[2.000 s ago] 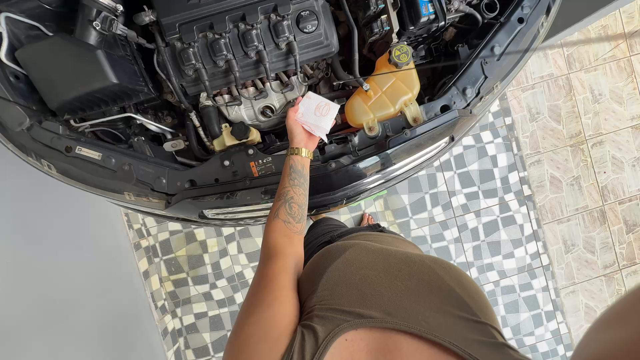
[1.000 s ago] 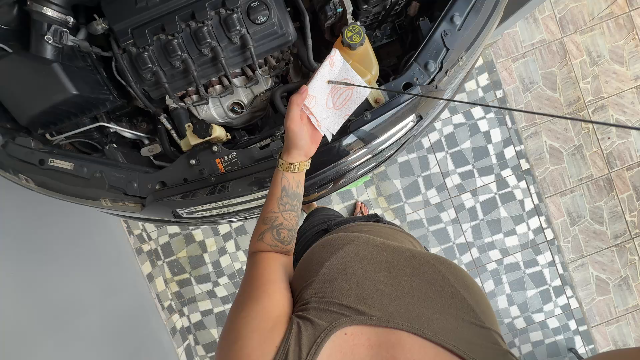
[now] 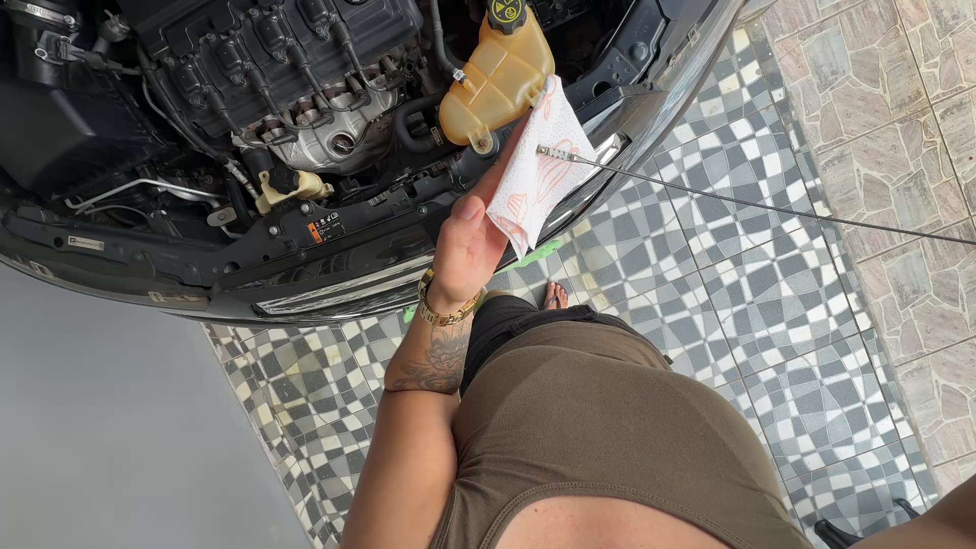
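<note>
My left hand (image 3: 471,245), with a gold watch at its wrist, holds a folded printed paper towel (image 3: 543,179) over the car's front edge, beside the yellowed coolant reservoir (image 3: 499,80). Across the towel lies the tip of an engine oil dipstick (image 3: 686,191), a thin metal rod that runs out of the picture at the right. Whether the tip touches the towel is hard to tell. My right hand is out of view; only part of the right arm (image 3: 934,515) shows at the lower right corner.
The open engine bay fills the top, with a black engine cover (image 3: 252,46), hoses and an air filter box (image 3: 69,145). The front bumper (image 3: 358,293) curves below it. A green thing (image 3: 537,253) lies on the tiled floor, near a foot in a flip-flop (image 3: 556,296).
The dipstick, not seen in the earliest frame, has come in from the right over the towel. My left hand has moved right with the towel, from in front of the engine to beside the reservoir.
</note>
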